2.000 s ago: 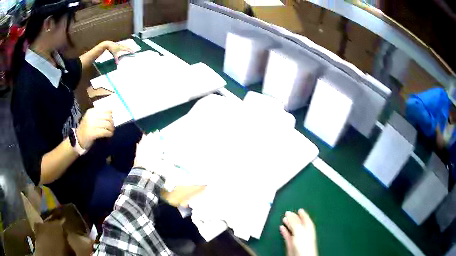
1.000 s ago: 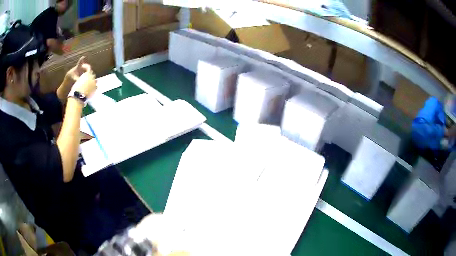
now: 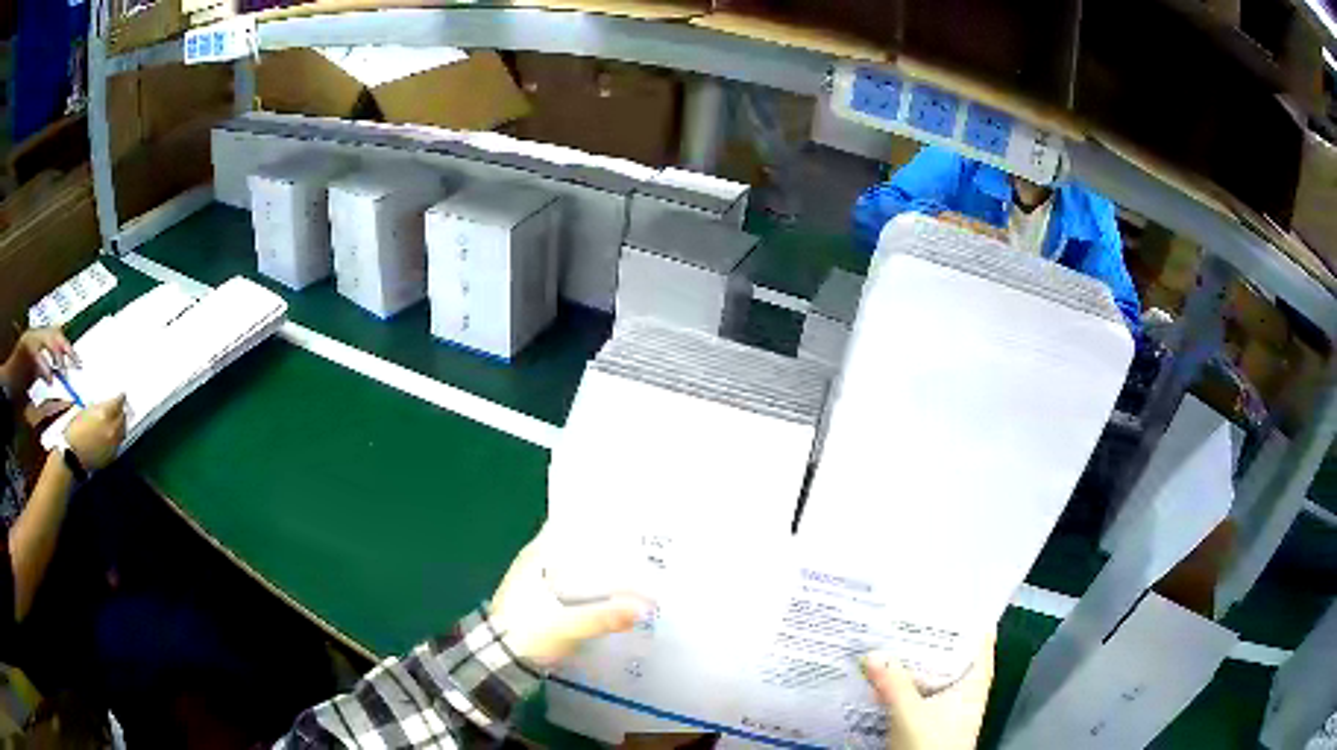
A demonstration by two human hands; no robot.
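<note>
A thick stack of white carton blanks (image 3: 719,572) is held tilted up in front of me, over the table. Grey print and a blue line show near its lower end, and its layered upper edges fan out in steps. My left hand (image 3: 565,623) grips its left side, thumb on the front face. My right hand (image 3: 931,703) grips its lower right, thumb on the printed face, partly cut off by the bottom edge. The fingers behind the stack are hidden.
Erected white cartons (image 3: 491,271) stand along the far side of the green table (image 3: 337,484). An open carton (image 3: 1129,645) is at right. A person's hands (image 3: 88,425) rest at a blank stack (image 3: 176,352) at left. A person in blue (image 3: 1092,235) is opposite. A metal-framed shelf (image 3: 587,37) runs above.
The view has swung right. The stack, earlier lying low over the table, is now raised and tilted with its print facing me. Both hands now show on it.
</note>
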